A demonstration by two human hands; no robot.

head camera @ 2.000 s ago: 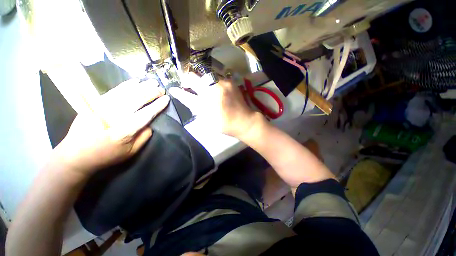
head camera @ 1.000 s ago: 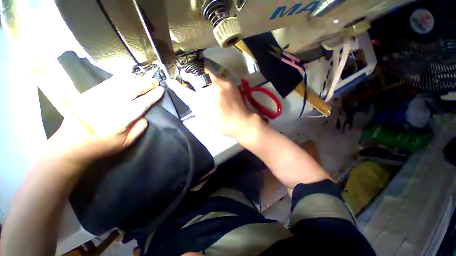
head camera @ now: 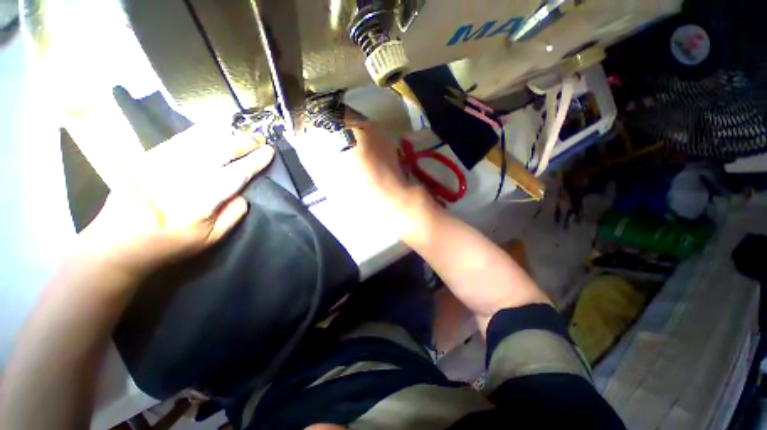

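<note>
A dark garment panel (head camera: 244,285) lies over the front edge of the white table and hangs toward my lap. My left hand (head camera: 189,189) lies flat on it, fingers pointing at the presser foot (head camera: 262,126), overexposed by the lamp. A narrow dark strip (head camera: 293,168) runs from the foot toward the panel, just right of my left fingertips. My right hand (head camera: 362,155) is behind the needle area, partly hidden by the machine head and glare; whether it holds anything cannot be seen.
The cream sewing machine head (head camera: 505,34) spans the top. Red-handled scissors (head camera: 437,175) lie right of my right wrist. A wooden strip (head camera: 517,175), a black cloth scrap (head camera: 454,117) and a pink-handled tool (head camera: 478,109) are under the head. A fan (head camera: 702,113) stands at far right.
My right hand has moved from beside the strip at the foot to farther back behind the needle area. The strip lies more exposed. My left hand has shifted slightly left.
</note>
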